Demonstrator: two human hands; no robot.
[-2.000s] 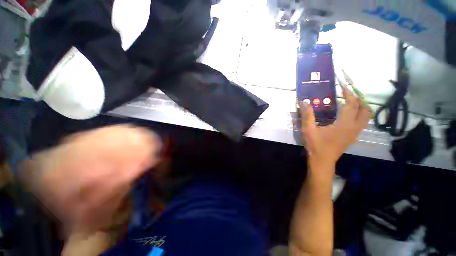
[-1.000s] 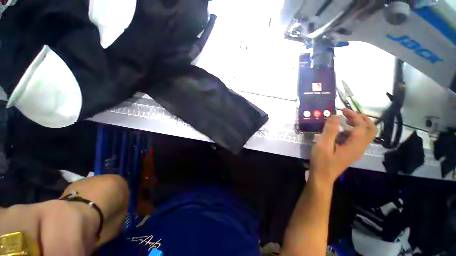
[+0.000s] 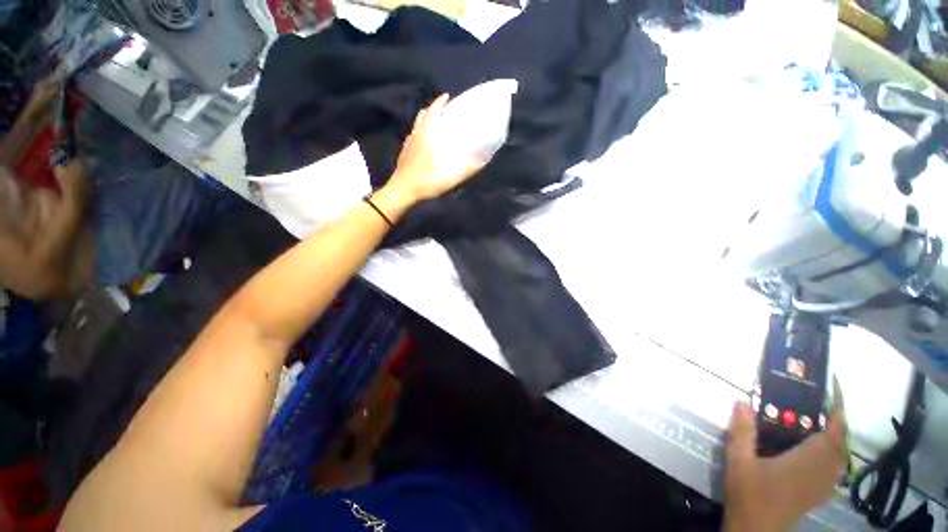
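Observation:
The black garment (image 3: 582,94) lies bunched on the white machine table, with a flat black strip-like part (image 3: 530,312) reaching the front edge. Two white shoulder pads show on it, one near its middle (image 3: 483,120) and one at its lower left (image 3: 322,187). My left hand (image 3: 426,166) is at the middle pad; some fingers are hidden or washed out there. A smartphone (image 3: 793,379) with a lit screen lies under the sewing machine head. My right hand (image 3: 785,473) is around its lower end, thumb on the left side and fingers on the right.
The white sewing machine (image 3: 832,218) stands at the right. Black-handled scissors (image 3: 889,468) lie right of my right hand. A ruler strip (image 3: 665,426) runs along the table's front edge. Another person's arm (image 3: 42,229) shows at far left. A grey machine (image 3: 203,36) stands at upper left.
The view has swung left. My left hand has moved from low at the left up to the shoulder pad. My right hand has closed around the phone's lower end.

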